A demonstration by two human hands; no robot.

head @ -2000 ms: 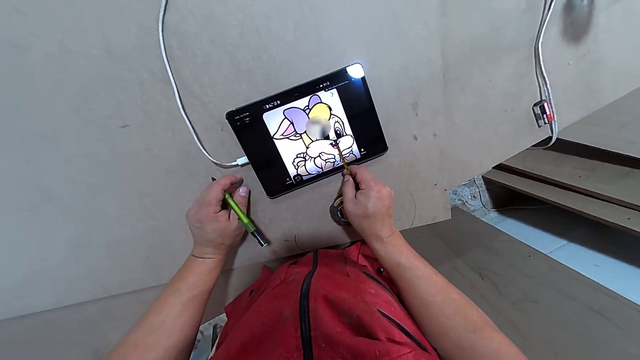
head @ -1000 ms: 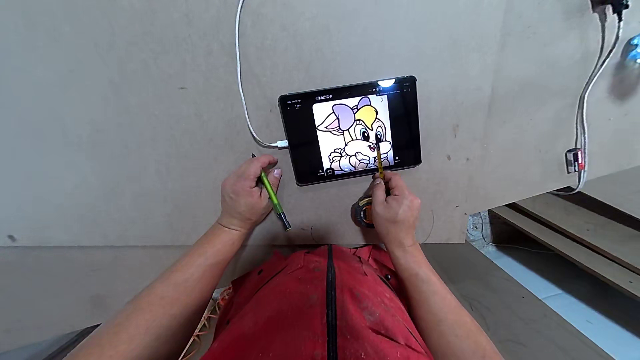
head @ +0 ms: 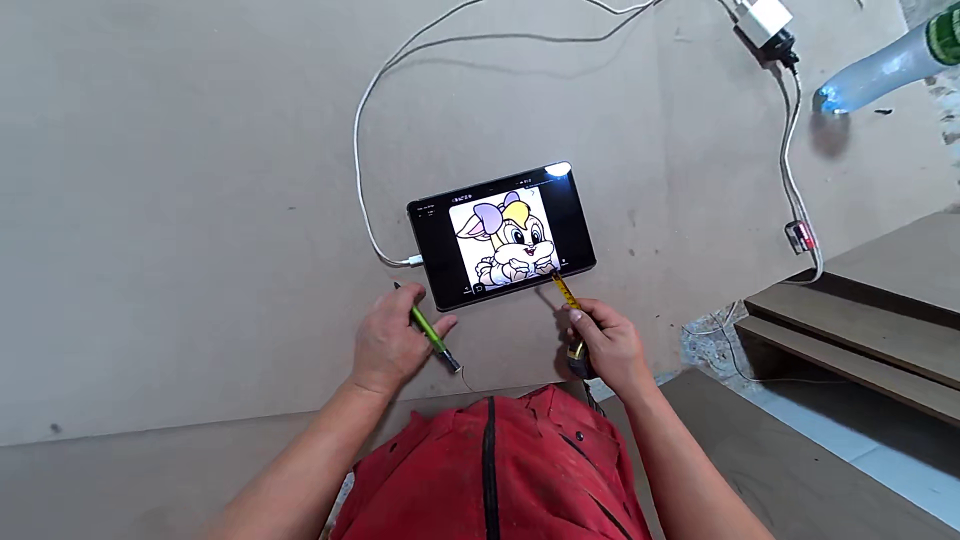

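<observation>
A black tablet [head: 500, 235] lies on the grey-brown board, its lit screen showing a cartoon rabbit with a purple bow. My left hand [head: 394, 337] rests at the tablet's lower left corner and holds a green pen-like tool [head: 427, 328] with dark ends between thumb and fingers. On the other side, my right hand [head: 609, 341] grips a tape measure [head: 579, 358]. A short length of its yellow blade [head: 566, 291] sticks out, the tip at the tablet's lower edge. The tape's case is partly hidden by the fingers.
A white cable [head: 358, 161] runs from the tablet's left side up to the top. At the upper right are a white plug adapter [head: 763, 21], more cables and a plastic bottle [head: 881, 73] lying down. Stacked boards [head: 855, 337] stand low on the right, beyond the board's edge.
My right hand has drawn the tape's blade back from the middle of the screen picture to the tablet's lower edge. The left hand still holds the green tool. The view has shifted.
</observation>
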